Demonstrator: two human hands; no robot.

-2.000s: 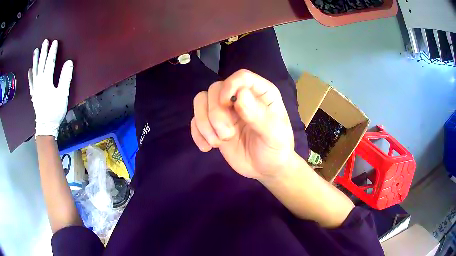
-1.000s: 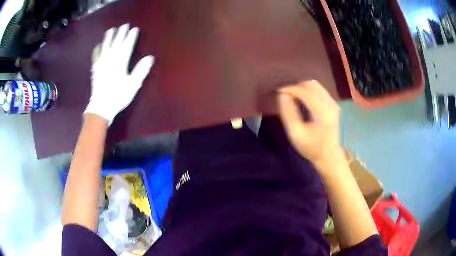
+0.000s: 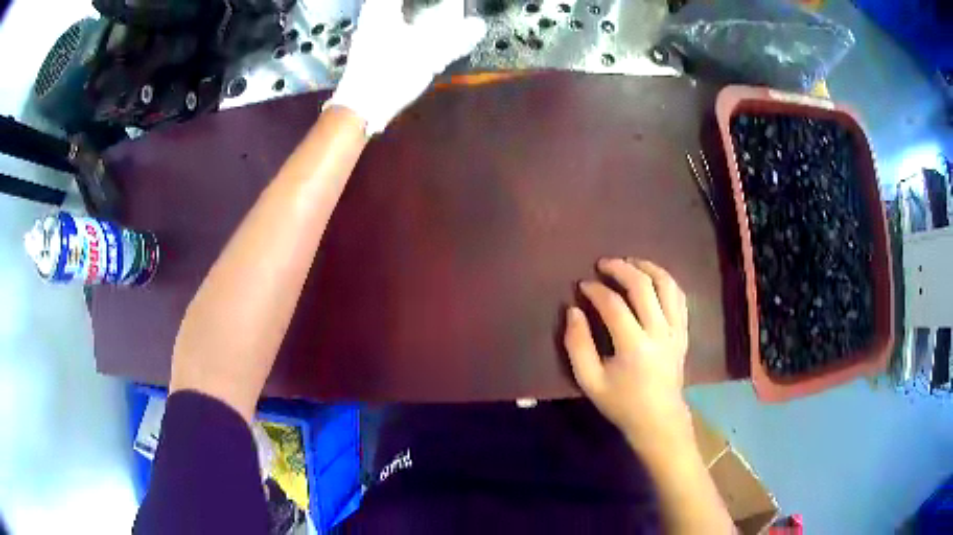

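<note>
My left hand [image 3: 395, 63], in a white glove, reaches over the back edge of the dark reddish-brown board [image 3: 449, 251] to the grey metal press bed with many holes [image 3: 554, 37]. Its fingers are cut off by the top edge, so I cannot tell what they hold. My bare right hand [image 3: 630, 340] rests palm down on the board near its front edge, fingers apart and slightly bent, with nothing seen in it. No small black part shows at its fingertips.
A reddish-brown tray [image 3: 737, 240] of shiny black parts stands at the right, with slim metal tweezers [image 3: 702, 180] beside it. A clear bag [image 3: 768, 44] lies behind. An aerosol can [image 3: 89, 251] lies at left. Below are a blue crate [image 3: 332, 449] and a cardboard box [image 3: 740, 491].
The view has tilted up to show the press bed. My left hand has moved from the board forward to the bed. My right hand has come down onto the board, and its pinch has opened.
</note>
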